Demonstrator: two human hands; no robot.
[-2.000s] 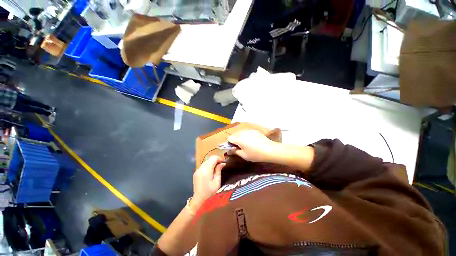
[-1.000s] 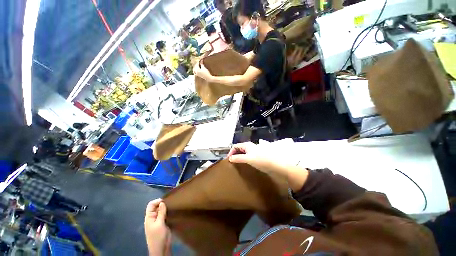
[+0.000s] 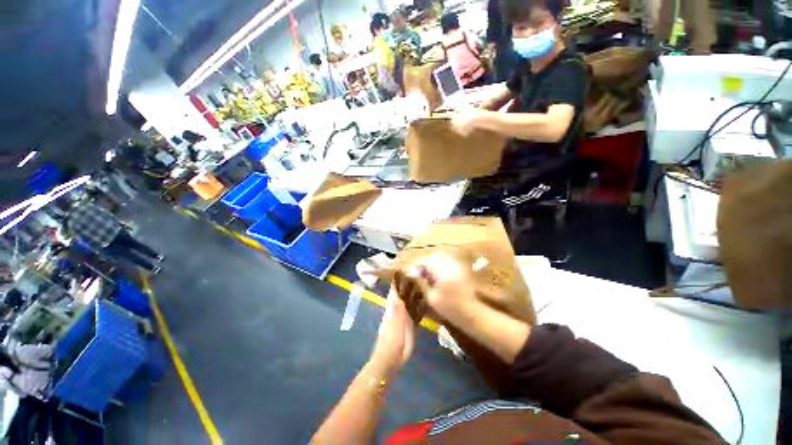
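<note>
A brown sewn panel (image 3: pixel 478 248) is held up in front of me, at the near left corner of the white table. My right hand (image 3: pixel 438 282) is closed on its bunched left part, with a small dark and reddish glint at the fingers that I cannot identify. My left hand (image 3: pixel 398 326) grips the panel's lower left edge just below, close to my right hand. The fingertips of both hands are partly hidden by the cloth and blurred.
The white table (image 3: pixel 625 335) lies to the right, with a dark cord on it. A masked person in black (image 3: pixel 547 96) sits ahead holding a brown panel. Another brown panel (image 3: pixel 334 202) hangs over a table corner. Blue crates (image 3: pixel 300 243) stand by the yellow line.
The panel was stretched between my separated hands; now my hands are close together on its bunched edge. The view has shifted, and the seated person's panel is lower.
</note>
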